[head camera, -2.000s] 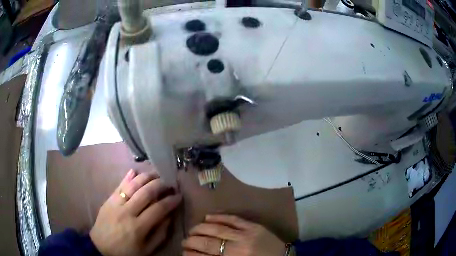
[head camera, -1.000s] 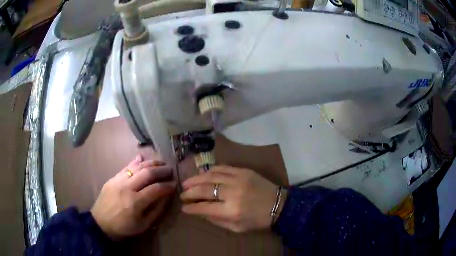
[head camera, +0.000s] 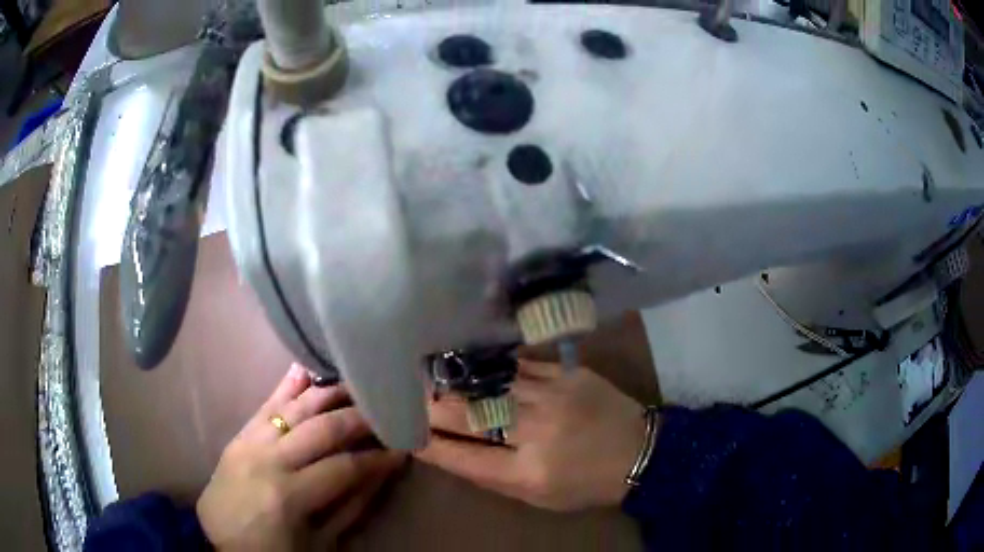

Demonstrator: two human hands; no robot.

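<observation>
A brown garment panel [head camera: 162, 399] lies on the white machine table, under the head of the white industrial sewing machine [head camera: 453, 216]. My left hand [head camera: 297, 469] rests on the panel left of the needle area, fingers bent and pressing on the cloth. My right hand [head camera: 556, 431] lies on the panel at the right, partly behind the lower tension knob [head camera: 492, 414], its fingers reaching toward the presser foot area. The presser foot and needle are mostly hidden by the machine head. I cannot make out a separate pocket piece.
A grey plastic-wrapped elongated part [head camera: 162, 259] hangs left of the head. A control panel [head camera: 917, 41] sits at the top right. Silvery tape [head camera: 59, 323] edges the table at left, with brown cloth [head camera: 19, 291] beyond. White pieces [head camera: 920, 380] lie in a recess at right.
The machine head appears larger and closer. The panel has moved farther away from me, under the head. My right hand has moved forward and is now partly behind the tension knob. My left hand stays on the cloth.
</observation>
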